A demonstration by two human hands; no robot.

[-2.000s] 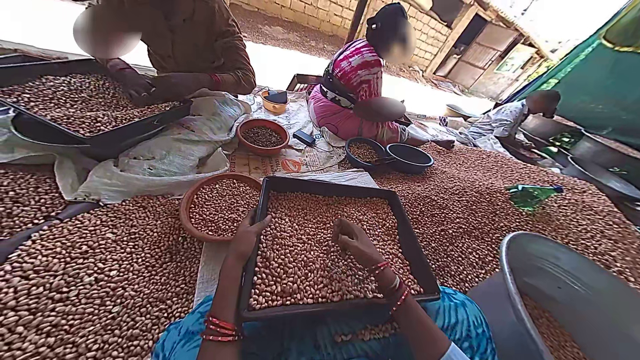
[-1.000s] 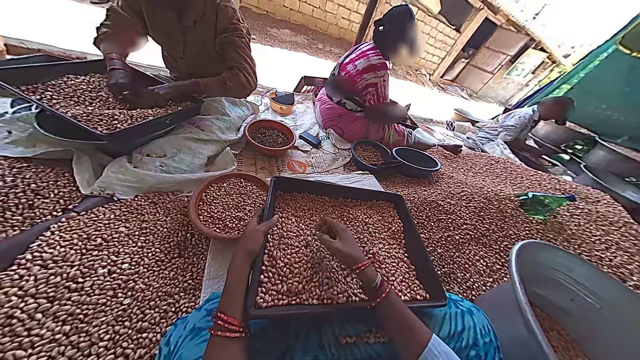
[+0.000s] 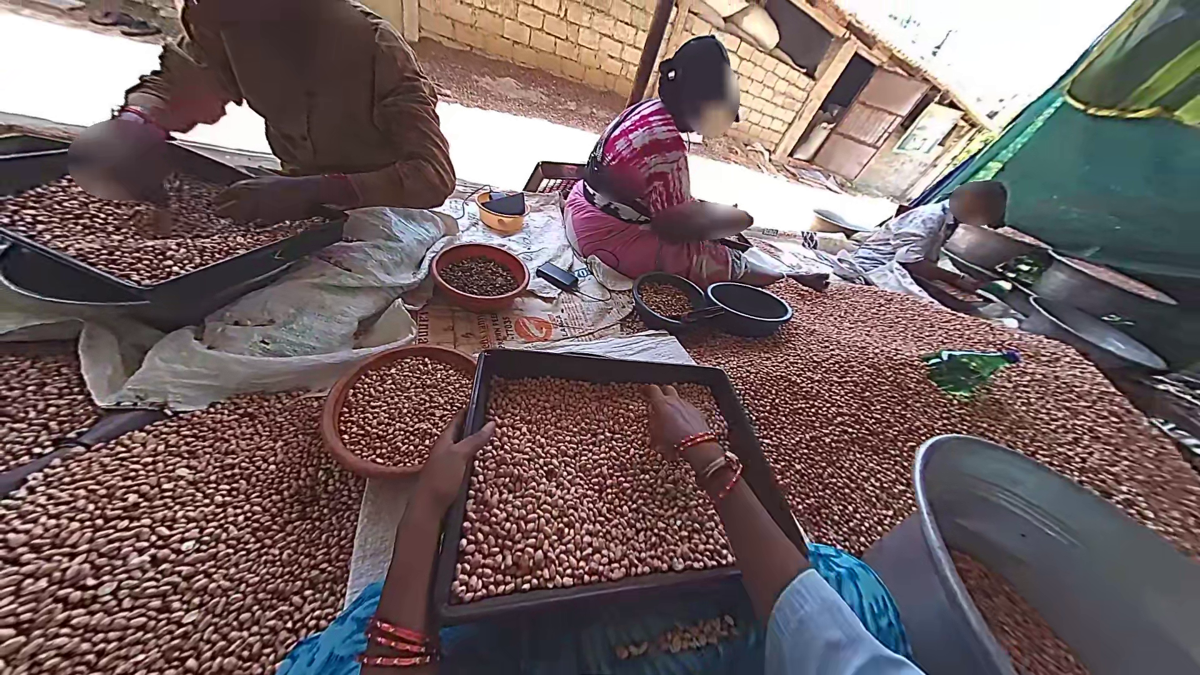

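Note:
A black rectangular tray (image 3: 600, 600) filled with a layer of brown nuts or seeds (image 3: 581, 478) rests over my lap. My left hand (image 3: 453, 461) grips the tray's left wall, thumb over the rim. Inside the tray, near its far right corner, my right hand (image 3: 673, 419) touches the nuts with its fingers pointing away; whether it holds any cannot be told. Against the tray's left side stands a round terracotta-coloured bowl (image 3: 339, 427) of the same nuts. A few loose nuts (image 3: 680, 637) lie on my lap under the near edge.
Heaped nuts (image 3: 178, 525) spread on both sides. A large metal tub (image 3: 937, 525) stands at right, a green plastic bottle (image 3: 966, 371) beyond it. Ahead are a reddish bowl (image 3: 480, 302) and two dark bowls (image 3: 750, 309). A person (image 3: 328, 122) works at another tray; two more people sit farther off.
My right hand has moved away from me, from the middle of the tray to its far right part. The left hand keeps its hold on the tray's side.

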